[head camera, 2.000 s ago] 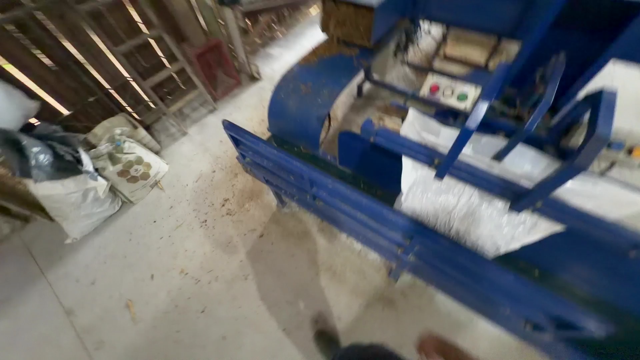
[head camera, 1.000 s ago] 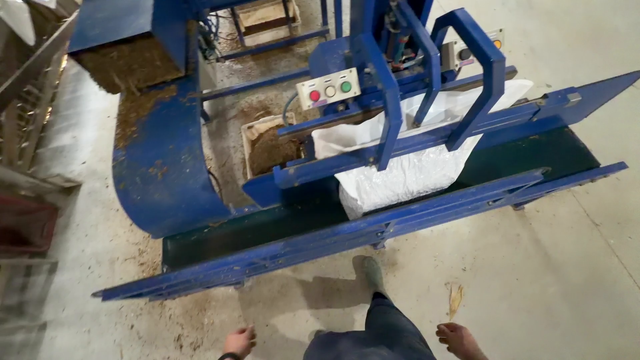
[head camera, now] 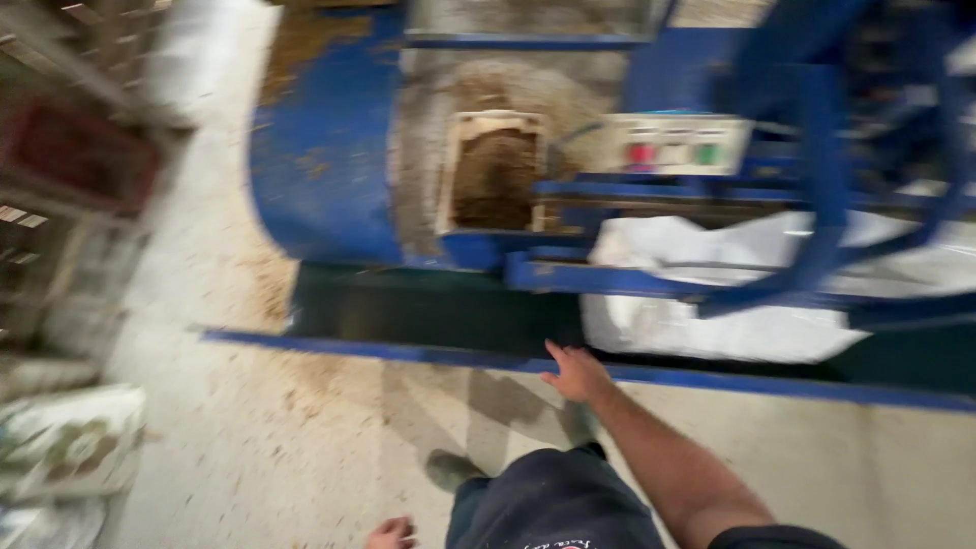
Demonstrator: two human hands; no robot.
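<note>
My right hand point(head camera: 578, 374) reaches to the blue metal side rail point(head camera: 457, 358) of a conveyor, fingers apart, holding nothing; whether it touches the rail is unclear. Just behind the rail runs the dark green conveyor belt point(head camera: 427, 309). A white woven sack point(head camera: 709, 328) lies along the belt under blue metal arms, right of that hand. My left hand point(head camera: 391, 534) hangs low at the bottom edge, over the floor, partly cut off, and its fingers are blurred. A control box point(head camera: 679, 145) with red, white and green buttons sits above the sack.
A crate point(head camera: 496, 171) of brown loose material stands behind the belt. The curved blue housing point(head camera: 328, 152) is at its left. Brown debris lies on the concrete floor point(head camera: 229, 427). Printed sacks point(head camera: 76, 442) and a dark red container point(head camera: 80, 156) are at the far left.
My right hand has moved forward to the conveyor's side rail. The left hand is lower in the view. The view has shifted toward the conveyor's left part.
</note>
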